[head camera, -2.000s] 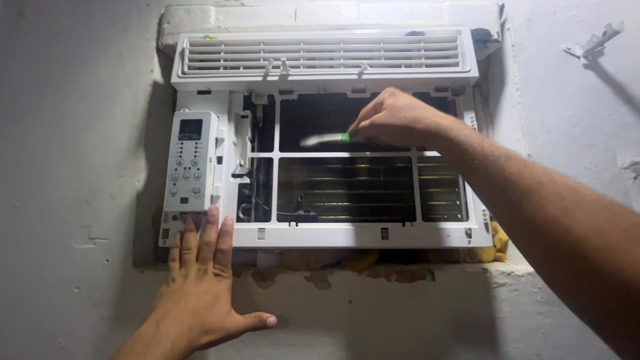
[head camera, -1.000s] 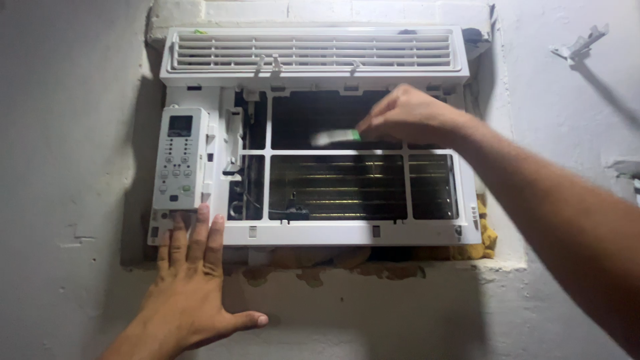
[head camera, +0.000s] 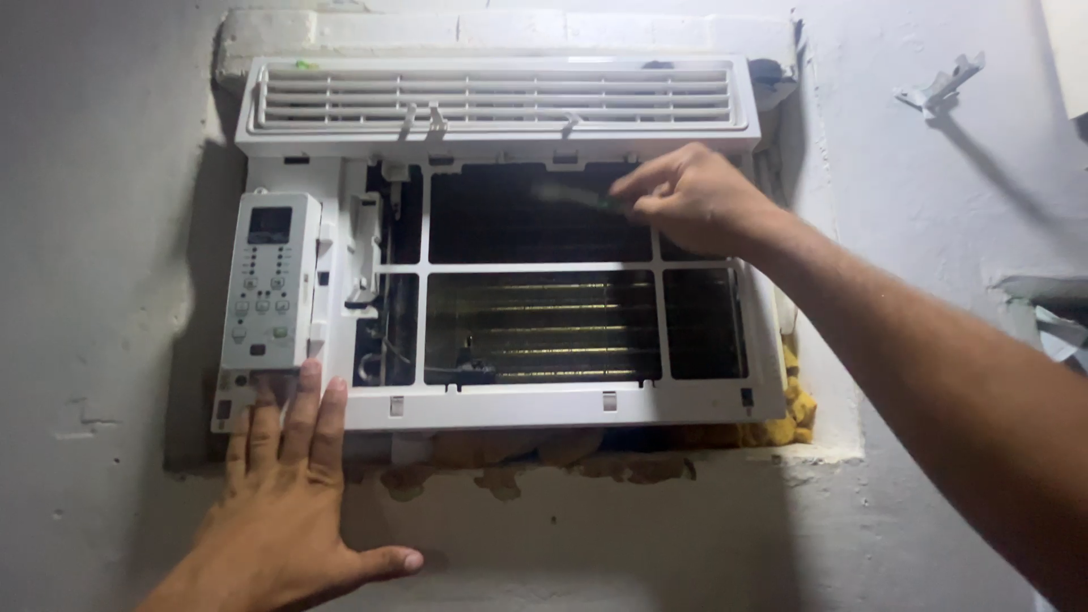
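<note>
A window-type air conditioner (head camera: 501, 408) sits in a wall recess with its front grille off, so dark coil fins (head camera: 552, 331) show behind a white plastic frame. My right hand (head camera: 693, 200) pinches a small brush (head camera: 574, 195), blurred, with a pale head and a green part near my fingers, at the upper middle opening. With fingers spread, my left hand (head camera: 280, 484) rests its fingertips on the lower left corner of the housing, just under the control panel (head camera: 268, 280). That hand holds nothing.
Above the openings runs a louvered air vent (head camera: 501, 95) with small plastic clips. Yellow foam (head camera: 796, 399) fills the gap at the lower right. Chipped plaster edges the recess below. A metal bracket (head camera: 942, 85) sticks out of the wall at the upper right.
My right hand has moved up relative to the frame's middle crossbar, with the brush still in it. My left hand stays against the lower left corner.
</note>
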